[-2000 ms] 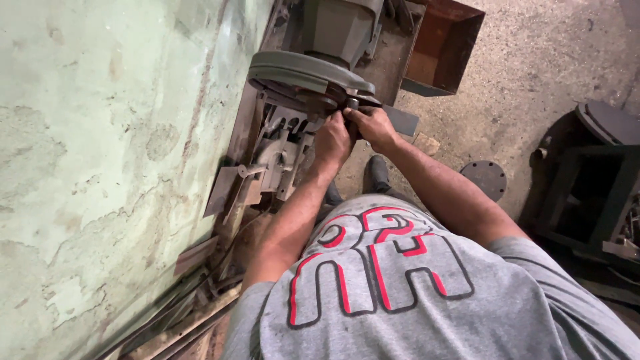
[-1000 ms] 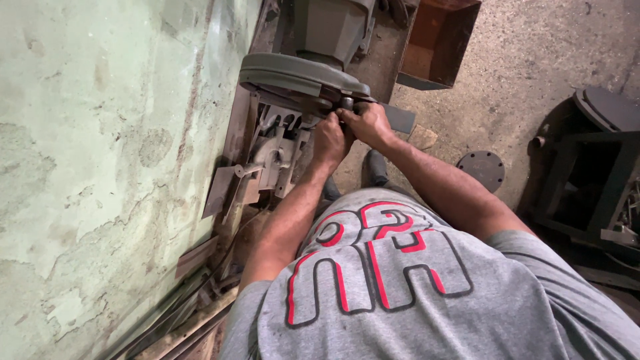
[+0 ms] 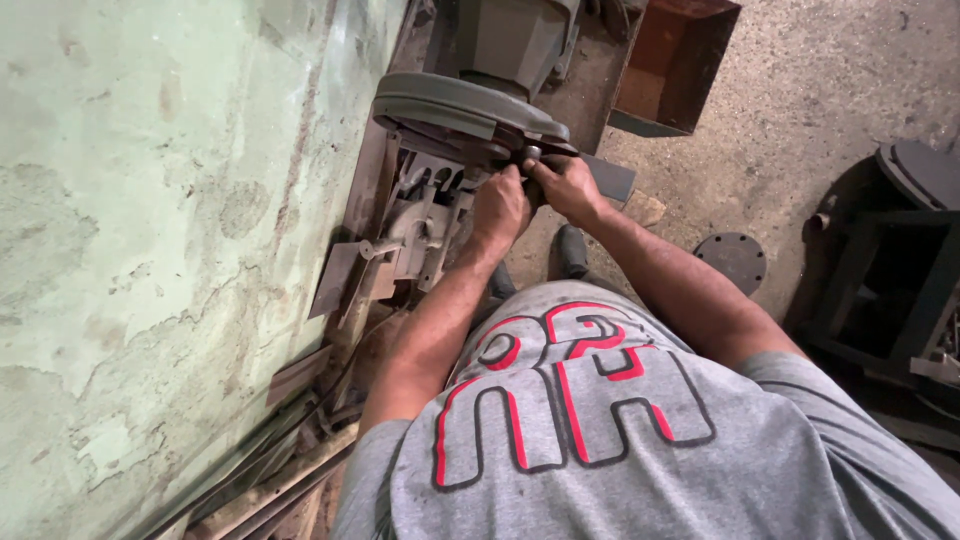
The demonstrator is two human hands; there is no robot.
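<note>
Both hands meet at the near right edge of a bench grinder's rounded metal wheel guard (image 3: 465,101). My left hand (image 3: 501,204) has its fingers curled close to a small dark cylindrical metal piece (image 3: 532,153). From the right, my right hand (image 3: 566,182) grips that piece, its thumb on the near side of the piece's end. Whether the left fingers also hold it cannot be made out, as the hands hide its lower part. The grinder's grey housing (image 3: 510,41) rises behind the guard. A flat grey plate (image 3: 611,178) juts out right of the right hand.
A green plastered wall (image 3: 150,225) runs along the left. Below the guard is a metal vise-like fixture (image 3: 412,240). A rusty open metal box (image 3: 667,67) is at the upper right. A round drilled flange (image 3: 731,262) lies on the floor; a dark metal frame (image 3: 885,285) stands far right.
</note>
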